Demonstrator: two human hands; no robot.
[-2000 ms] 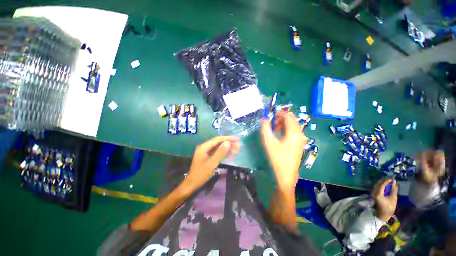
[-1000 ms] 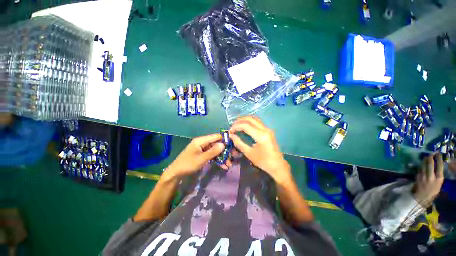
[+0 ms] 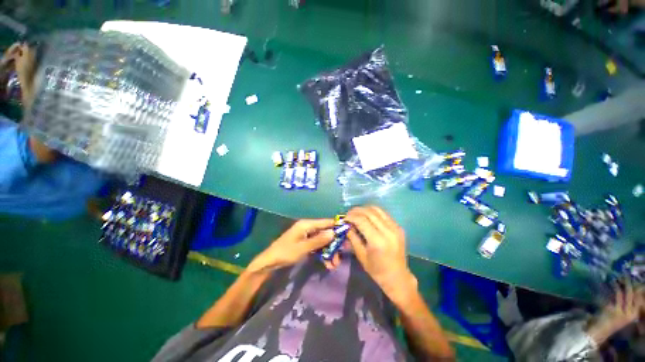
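My left hand (image 3: 299, 242) and my right hand (image 3: 378, 242) meet in front of my chest, near the bench edge. Between their fingertips they hold a circuit-board module (image 3: 335, 239), blue with a yellow bit at its upper end. Any small part in the fingers is too small to tell. Several modules (image 3: 299, 175) stand in a short row on the green bench. The parts bag (image 3: 364, 106), clear with black contents and a white label, lies beyond my hands. Loose modules (image 3: 475, 189) lie to its right.
A blue box (image 3: 537, 145) with white sheets stands right, near a pale post. A module pile (image 3: 585, 228) lies right of it. Clear trays (image 3: 106, 99) stand on a white sheet (image 3: 212, 92) at left. A black tray (image 3: 185, 237) with modules is below. Other people's arms show at both sides.
My right hand has come from the loose modules to my left hand, and both now hold a module. At left, a person in blue has come further into view, a hand at the clear trays.
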